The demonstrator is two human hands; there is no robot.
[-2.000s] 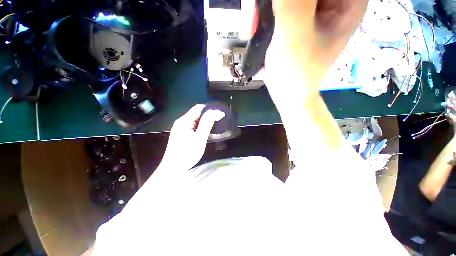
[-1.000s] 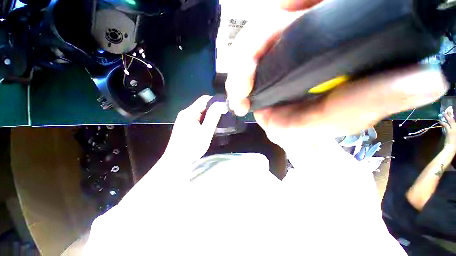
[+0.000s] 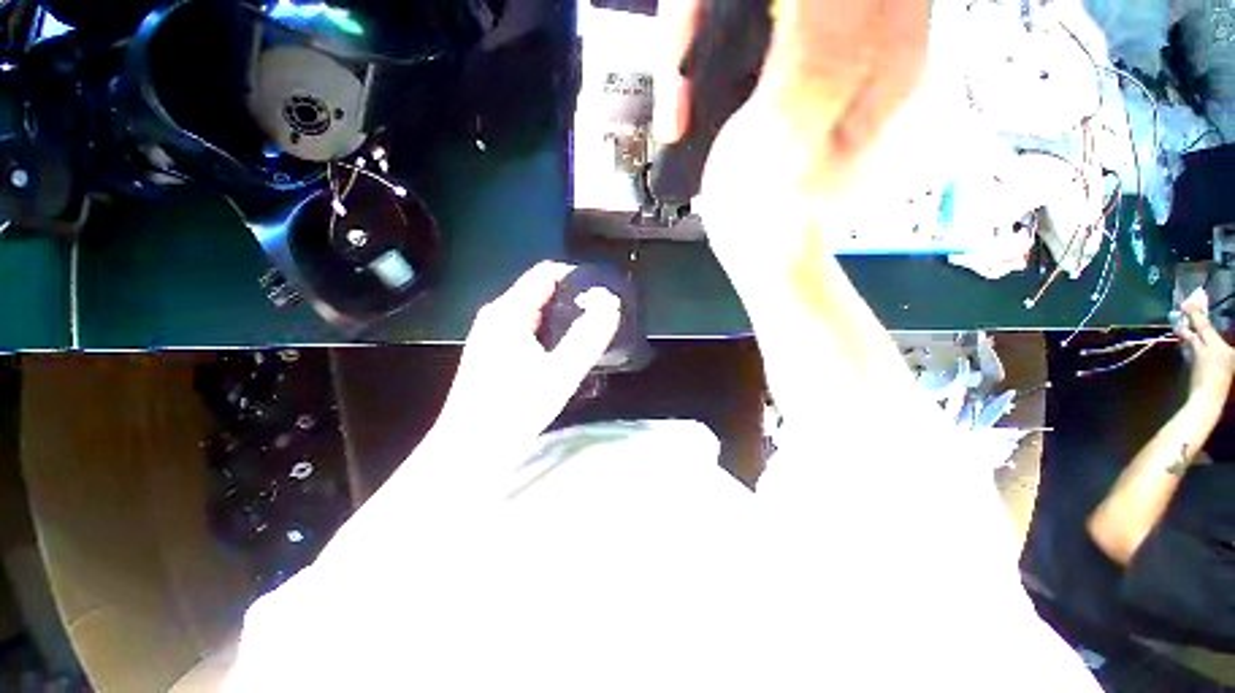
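Observation:
My left hand [image 3: 522, 339] holds a small dark rounded housing [image 3: 585, 291] at the bench's front edge, thumb on top. My right hand [image 3: 826, 81] is blurred at the top, gripping a black electric screwdriver [image 3: 718, 81]. The driver's lower end is at the metal outlet of the white screw feeder [image 3: 616, 122], beyond the held housing. My fingers partly hide both the housing and the driver. No screw can be made out.
A round black housing cup [image 3: 355, 257] with wires and a grey disc-faced housing [image 3: 305, 115] lie left. White wired parts [image 3: 1043, 176] are piled right. Below the edge, a carton [image 3: 115, 501] holds dark parts; white parts [image 3: 968, 386] are in another. A person's arm [image 3: 1165, 474] is far right.
The screwdriver in my right hand has moved from above the held housing up and away to the feeder outlet. My left hand still holds the housing in nearly the same place.

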